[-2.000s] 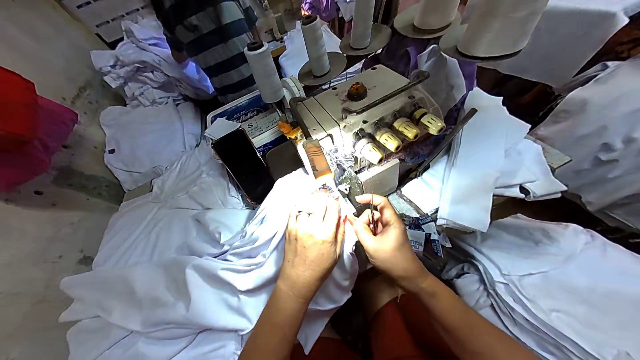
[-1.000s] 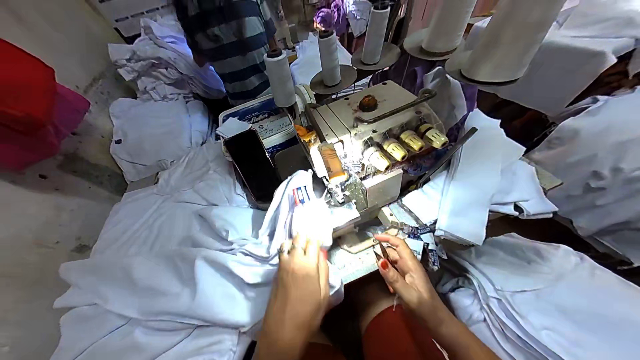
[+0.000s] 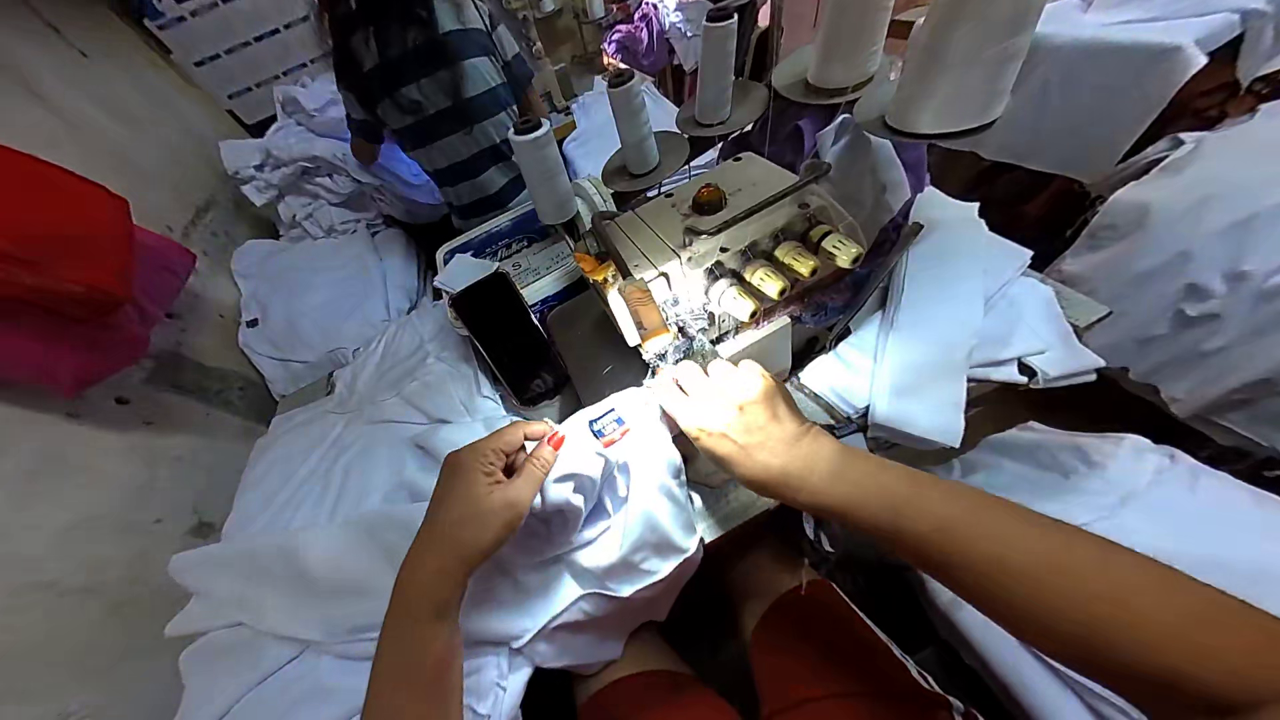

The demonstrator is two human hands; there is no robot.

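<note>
A white garment (image 3: 610,540) lies over the front of the overlock sewing machine (image 3: 735,215), a small blue and red label (image 3: 608,427) showing near its top edge. My left hand (image 3: 495,480) pinches the garment's edge between thumb and forefinger, left of the label. With bent fingers, my right hand (image 3: 735,415) grips the edge on the other side, close below the machine's needle area. The fingertips of that hand partly hide the cloth there. Yellow tension dials (image 3: 795,257) line the machine's front.
A black phone (image 3: 508,335) leans beside a blue and white box (image 3: 520,250). Thread cones (image 3: 632,120) stand behind the machine. White cut fabric pieces (image 3: 930,320) lie at the right, more garments (image 3: 325,300) at the left. A person in a striped shirt (image 3: 440,100) stands behind.
My right hand has moved up and left from beside the machine's front plate onto the garment. My left hand is now left of the label, and the label lies spread out between both hands.
</note>
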